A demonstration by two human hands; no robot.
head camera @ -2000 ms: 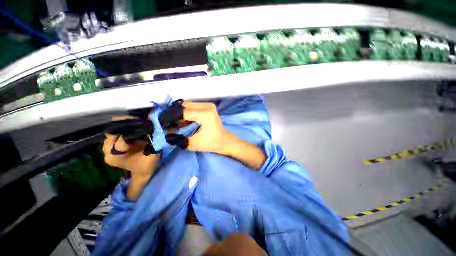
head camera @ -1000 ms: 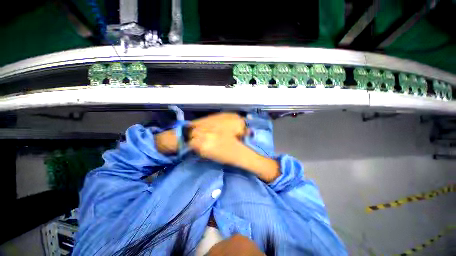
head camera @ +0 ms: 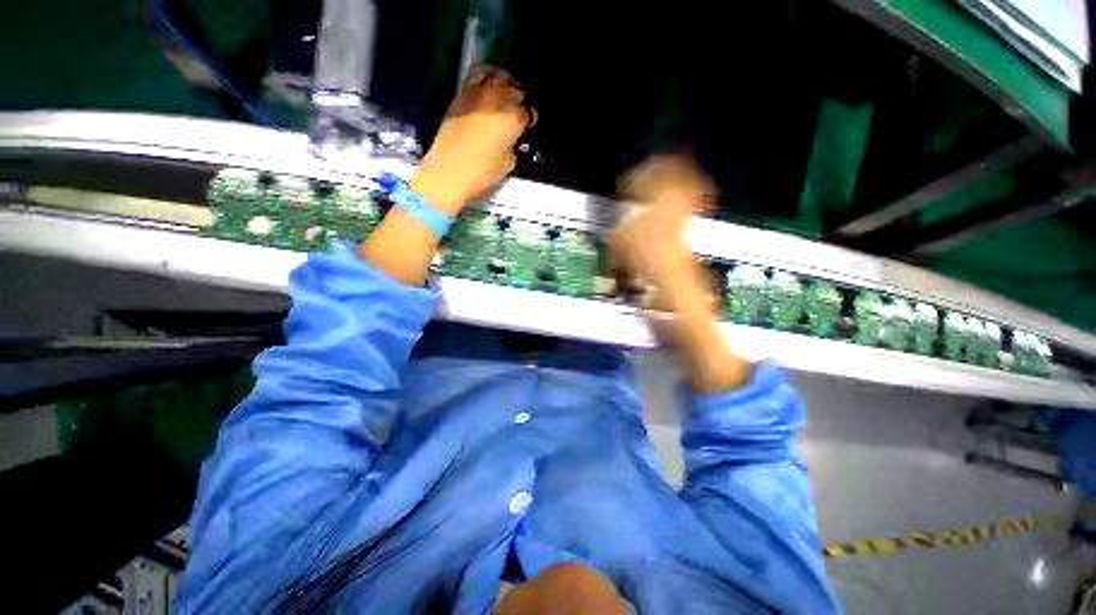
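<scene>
My left hand [head camera: 481,132] reaches past the far rail into the dark area, a light blue wrist strap [head camera: 416,207] on its wrist. Its fingers are bent and dark at the tips; whether they hold anything cannot be told. My right hand [head camera: 661,210] is blurred over the rails, right of centre; its fingers and any held part cannot be made out. Green PCB panels [head camera: 517,255] lie between the white rails below and between my hands. More green boards [head camera: 781,300] lie to the right and others [head camera: 258,214] to the left, partly behind my left forearm.
The near white rail [head camera: 541,315] runs across in front of my body. A shiny clump [head camera: 361,132] and a grey post [head camera: 345,54] stand beyond the far rail at left. A green bench edge [head camera: 980,60] with white papers [head camera: 1052,30] is at the upper right.
My hands were together at my left wrist near my body; they have separated and moved forward, the left past the far rail, the right over the boards. Boards now lie where the centre gap was.
</scene>
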